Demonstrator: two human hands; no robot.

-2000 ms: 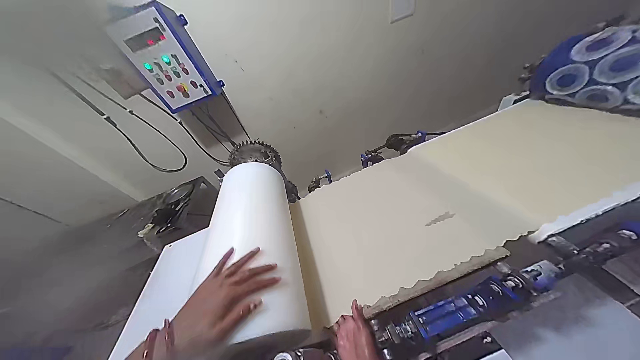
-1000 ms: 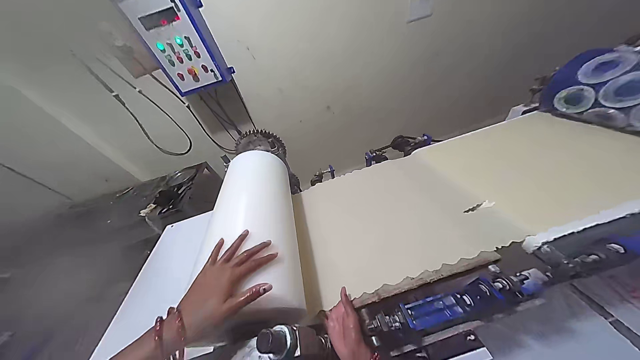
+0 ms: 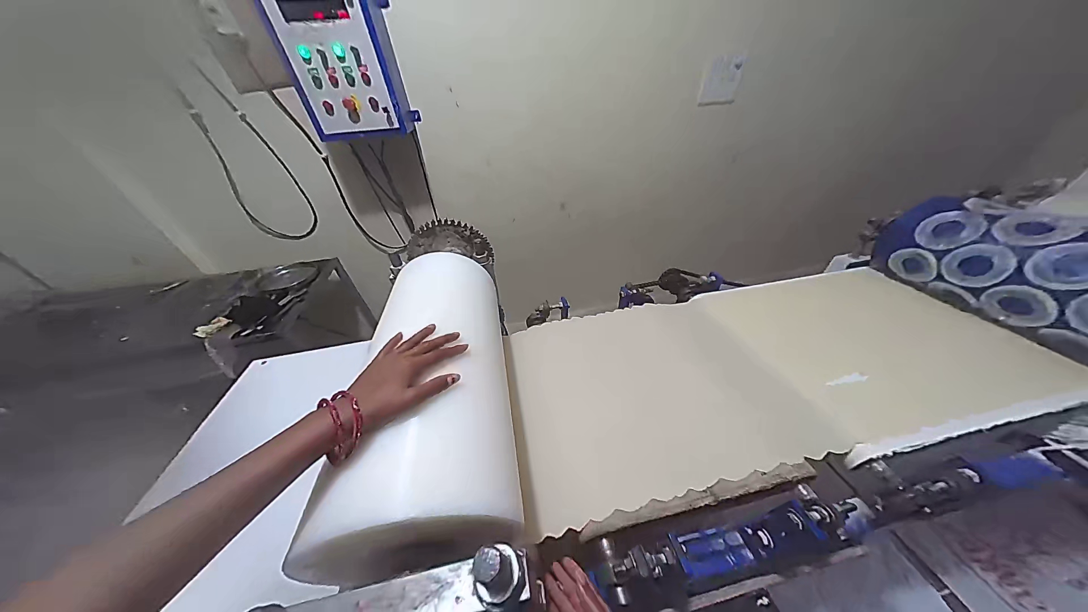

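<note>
My left hand [image 3: 408,374], with red bangles at its wrist, lies flat with spread fingers on top of a thick white roll [image 3: 442,459] of sheet material. Only the fingers of my right hand [image 3: 573,586] show at the bottom edge, beside a metal bracket with a bolt [image 3: 495,568], below the ragged near edge of the sheet. A wide cream sheet [image 3: 629,408] stretches from the roll to the right and has a small white torn spot [image 3: 847,379]. Whether my right hand holds anything is hidden.
A toothed gear [image 3: 449,238] sits at the roll's far end. A control box [image 3: 340,76] with lit green buttons hangs on the wall, cables below. Blue machine parts [image 3: 722,548] line the near side. A blue cover with pale rings [image 3: 994,255] is at the far right.
My right hand has moved down, mostly out of view. My left hand stays on the roll. The white spot on the sheet has shifted right relative to the machine.
</note>
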